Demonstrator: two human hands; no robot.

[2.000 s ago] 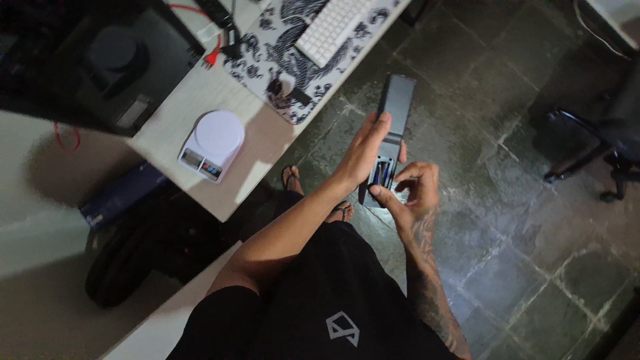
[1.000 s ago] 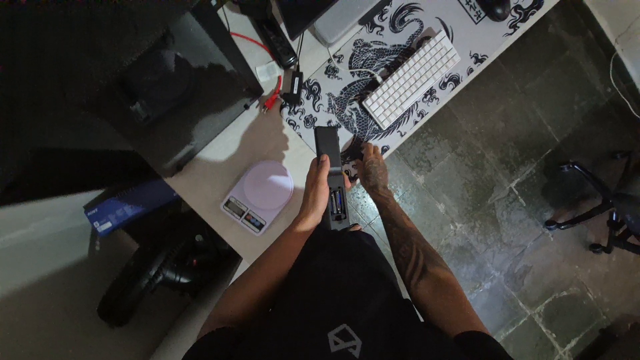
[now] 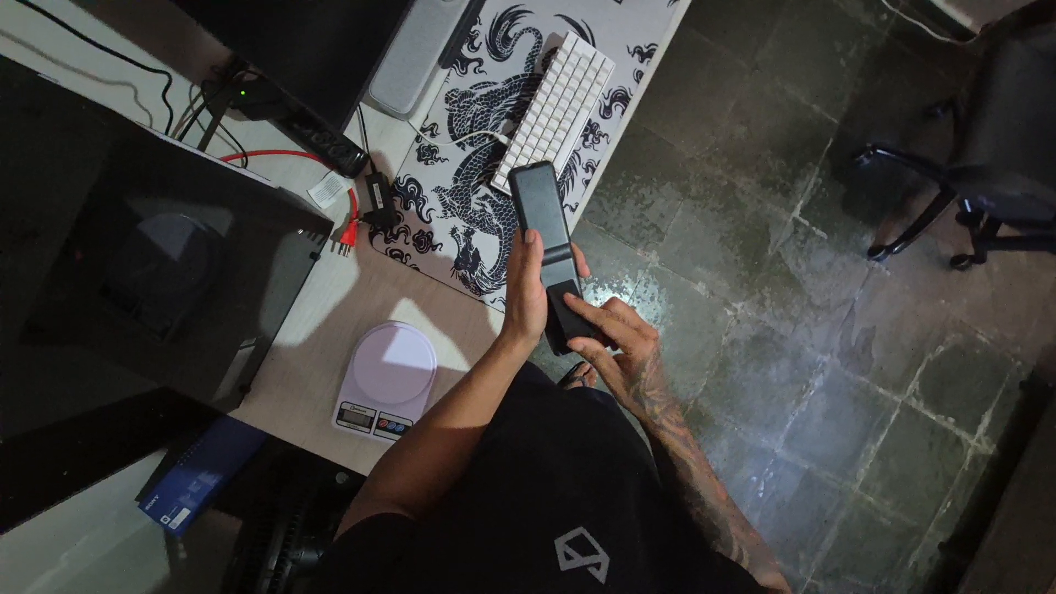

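A long black handheld device (image 3: 543,206), probably a remote control with its back facing up, is held above the desk's edge. My left hand (image 3: 525,293) grips it around the middle, thumb on the near side and fingertips showing at the far edge. On its lower end lies a dark battery cover (image 3: 569,316), slightly askew to the body. My right hand (image 3: 623,338) has its index finger on top of that cover and its thumb at the lower edge. The batteries cannot be seen.
A white kitchen scale (image 3: 394,363) stands on the wooden desk (image 3: 305,404). Beyond are a white keyboard (image 3: 557,111) on a dragon-print desk mat (image 3: 487,107), a red-plugged cable (image 3: 348,235) and a power strip (image 3: 318,140). An office chair (image 3: 940,190) stands on the tiled floor at right.
The battery compartment stood uncovered with batteries showing; now the dark cover lies over it. My right hand has come from beside the device's upper part onto its lower end.
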